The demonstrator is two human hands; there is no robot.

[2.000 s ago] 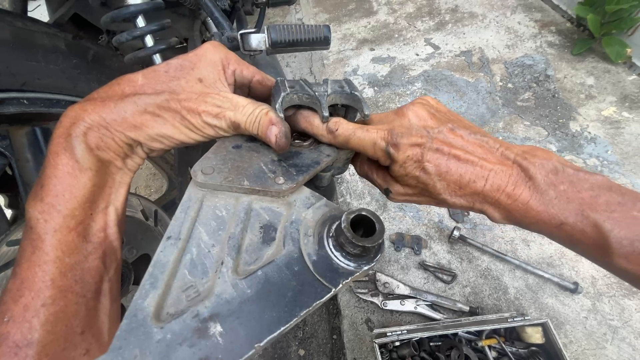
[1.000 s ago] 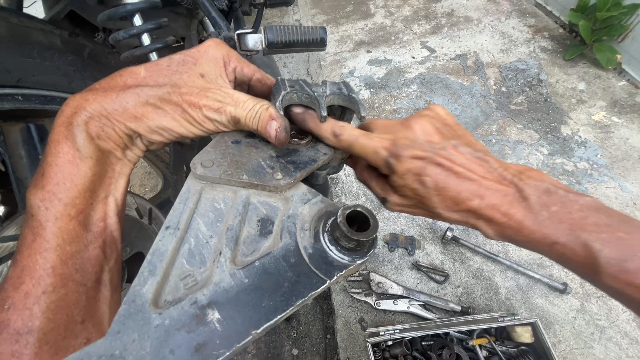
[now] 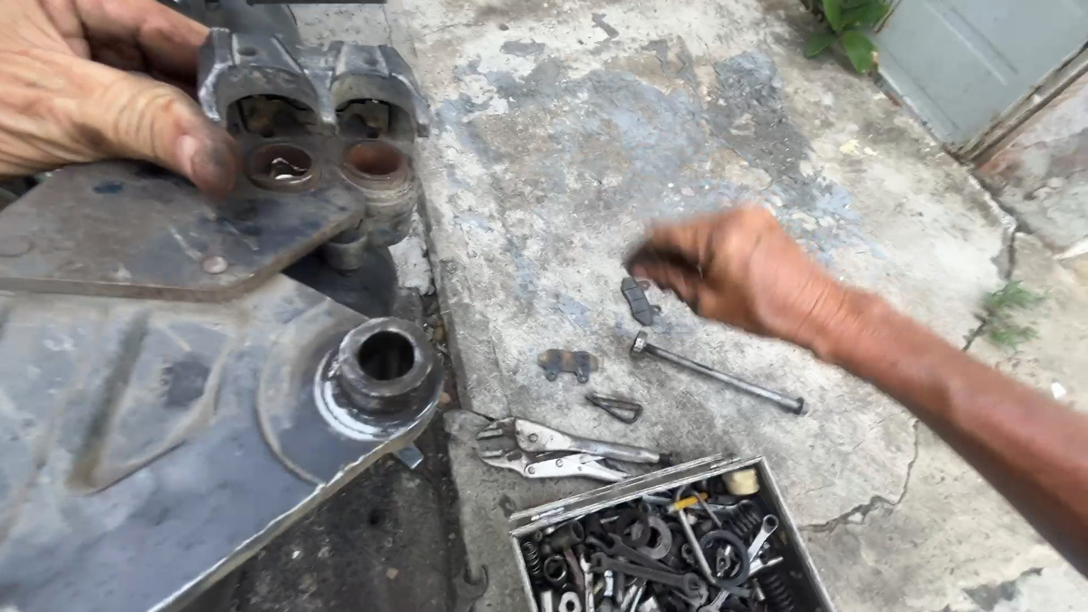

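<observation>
My left hand [image 3: 127,110] holds a two-bore metal brake caliper [image 3: 314,127], thumb beside one bore, over the flat plate of a dark metal swingarm [image 3: 170,408]. A hollow round boss [image 3: 387,361] stands at the swingarm's end. My right hand [image 3: 731,263], blurred, is over the concrete to the right, fingers bent, just above a dark brake pad [image 3: 637,300]. Whether it holds anything cannot be told. Below lie another brake pad [image 3: 568,364], a long bolt [image 3: 718,374] and a small bent metal clip [image 3: 614,406].
Locking pliers [image 3: 569,450] lie on the concrete beside an open metal box [image 3: 812,544] full of wrenches, springs and loose parts. A curb edge runs down the middle. Green leaves [image 3: 850,30] and a grey panel [image 3: 969,59] are at the upper right.
My right hand has left the caliper's bore and moved right, out over the concrete. My left hand stays on the caliper. The view has shifted right and closer.
</observation>
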